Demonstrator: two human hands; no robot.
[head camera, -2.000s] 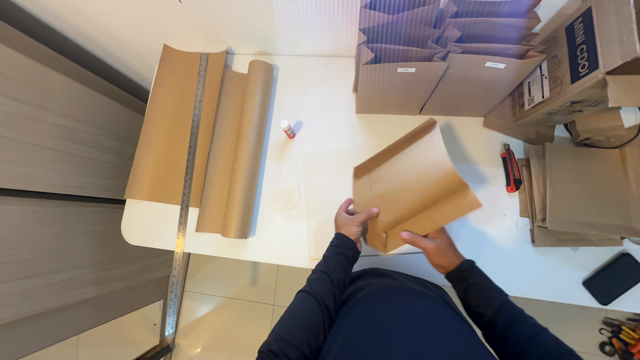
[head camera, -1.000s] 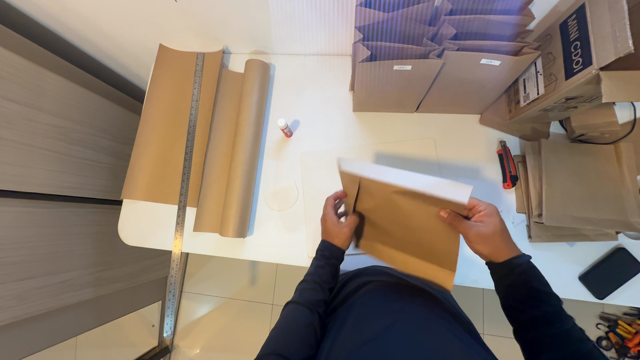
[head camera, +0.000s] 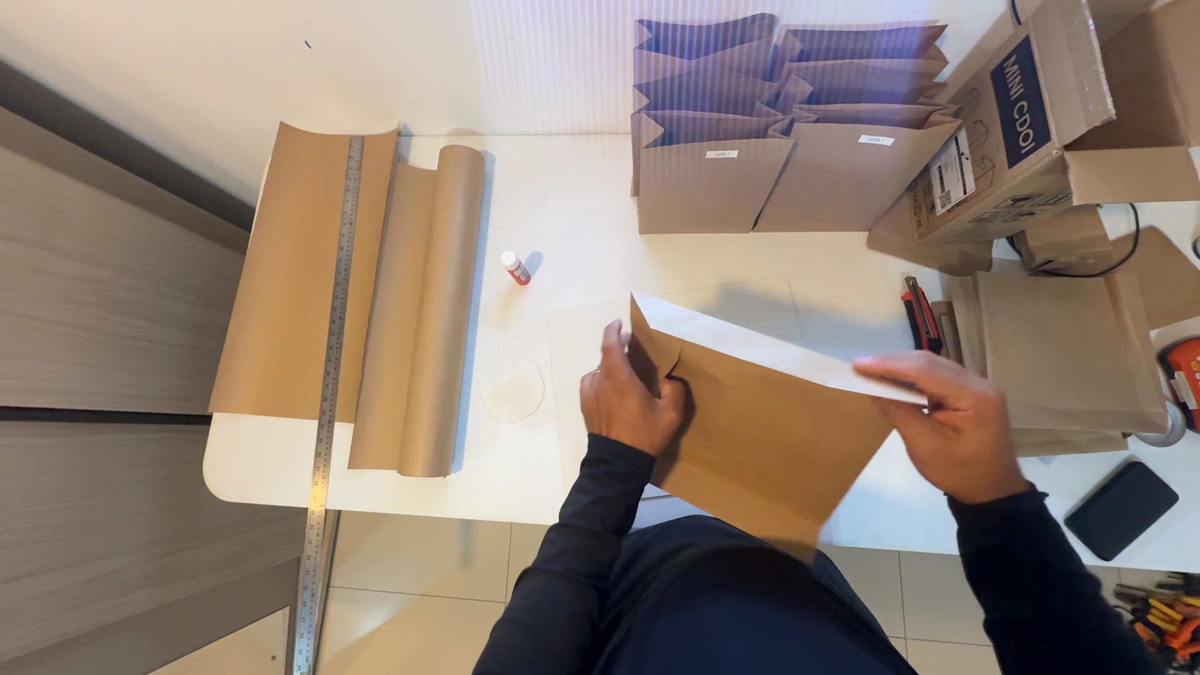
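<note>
Between my two hands, above the table's front edge, is a folded piece of brown kraft paper (head camera: 769, 431), tilted, with a lit flap along its upper edge. My left hand (head camera: 630, 394) grips its left side, the thumb by a folded corner. My right hand (head camera: 947, 422) pinches the right end of the flap between thumb and fingers. A glue stick (head camera: 516, 268) with a white cap lies left of my hands. Further left are a roll of kraft paper (head camera: 445, 309) and a flat kraft sheet (head camera: 281, 281) with a long steel ruler (head camera: 339, 319) across it.
Several open kraft paper bags (head camera: 717, 187) stand at the back. To the right are a cardboard box (head camera: 1003, 131), a red and black utility knife (head camera: 922, 316), stacked flat kraft bags (head camera: 1059, 347) and a black phone (head camera: 1122, 510). The ruler overhangs the front edge of the white table (head camera: 253, 459).
The kraft piece has been turned in my hands, and its lit flap now slopes down to the right. My right hand has moved from its lower edge to the flap's right end.
</note>
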